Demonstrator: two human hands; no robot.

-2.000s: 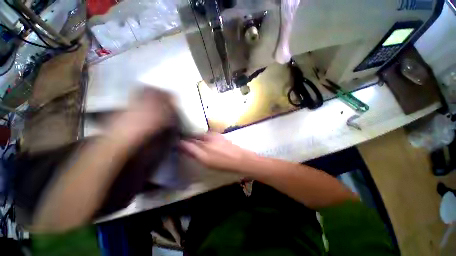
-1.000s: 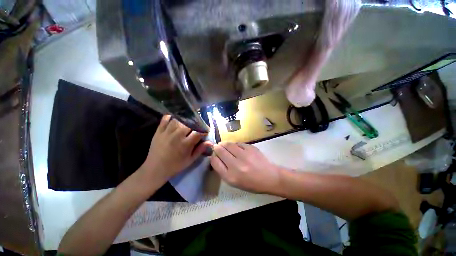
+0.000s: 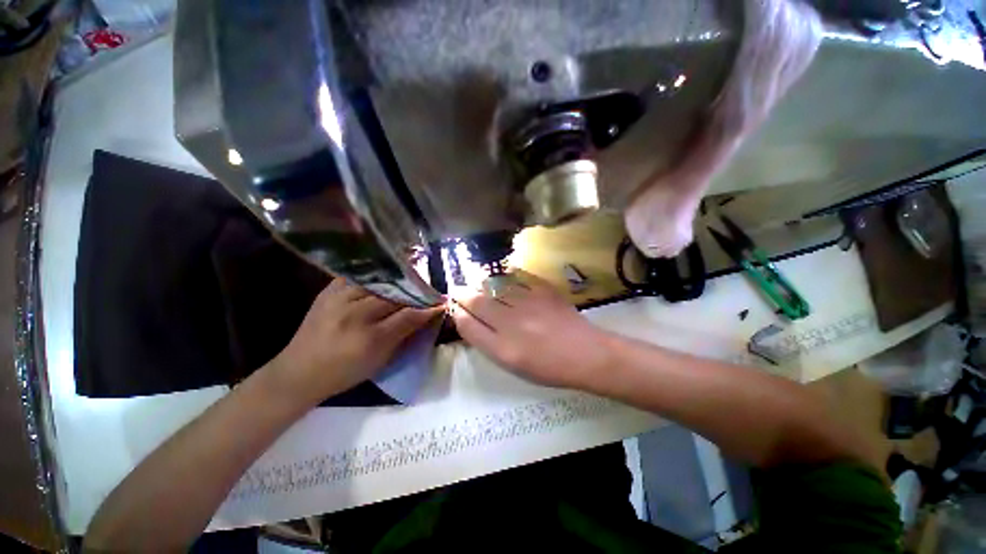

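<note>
A dark fabric panel [image 3: 151,281] lies flat on the white table, left of the sewing machine head [image 3: 454,97], and runs under my left hand. A pale grey-blue lining piece [image 3: 409,368] shows between my hands. My left hand [image 3: 351,333] holds the cloth edge just in front of the needle area, fingertips pinched together. My right hand [image 3: 530,330] holds the cloth from the other side, its fingertips close to the left ones and beside the lit presser foot [image 3: 458,265]. The glare and my fingers hide the exact stitching point.
Black-handled scissors [image 3: 662,273] lie right of the needle, then green snips [image 3: 773,284] and a small bent metal piece [image 3: 772,343]. A brown scrap [image 3: 903,265] lies at the far right. A pink-white bundle [image 3: 692,173] hangs from the machine. A printed ruler [image 3: 357,447] runs along the front edge.
The view has moved closer to the machine head. From a blur at the left, my left hand came to the needle area with the dark panel spread flat. My right hand has since shifted slightly nearer the foot.
</note>
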